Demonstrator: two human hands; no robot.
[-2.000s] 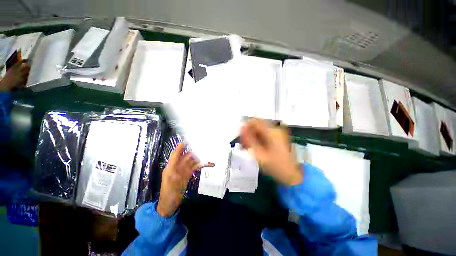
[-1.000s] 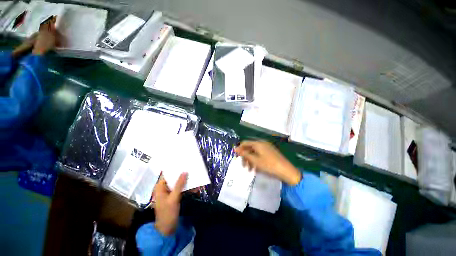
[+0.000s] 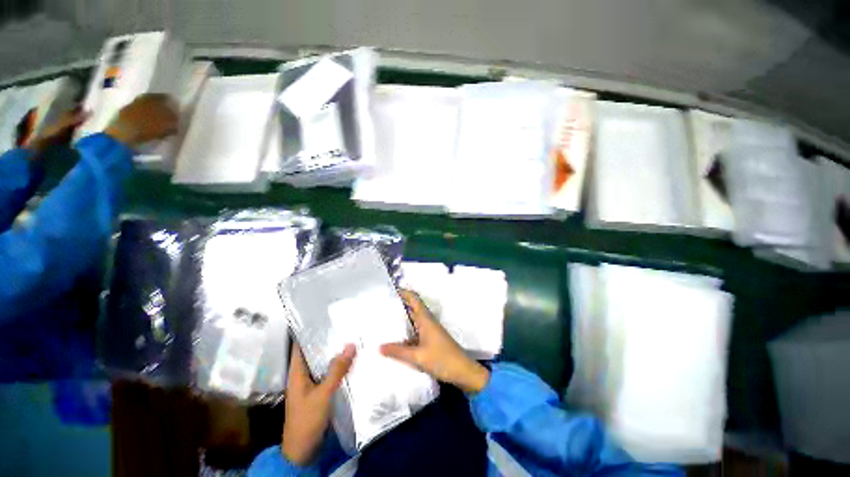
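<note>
A bagged keyboard (image 3: 349,317), silver-grey back up in shiny clear plastic, is held tilted in front of me. White paper pieces show on its face; whether they lie on or under the film I cannot tell. My left hand (image 3: 319,396) grips its lower left edge, thumb on top. My right hand (image 3: 436,345) holds its right side, thumb on top. Small white insert cards (image 3: 480,307) lie just right of it, partly hidden by my right hand.
Bagged keyboards (image 3: 149,298) lie at left. A stack of white sheets (image 3: 664,359) lies at right. Open white gift box bases (image 3: 643,168) stand in a row behind, one bearing a dark grey slab (image 3: 322,121). Another person's blue sleeves and hands (image 3: 144,119) reach in at left. A pale grey block (image 3: 820,382) is far right.
The folded white paper from my left hand is no longer held alone; both hands now hold a bagged keyboard. My right hand has left the insert cards. The other person now handles a white box.
</note>
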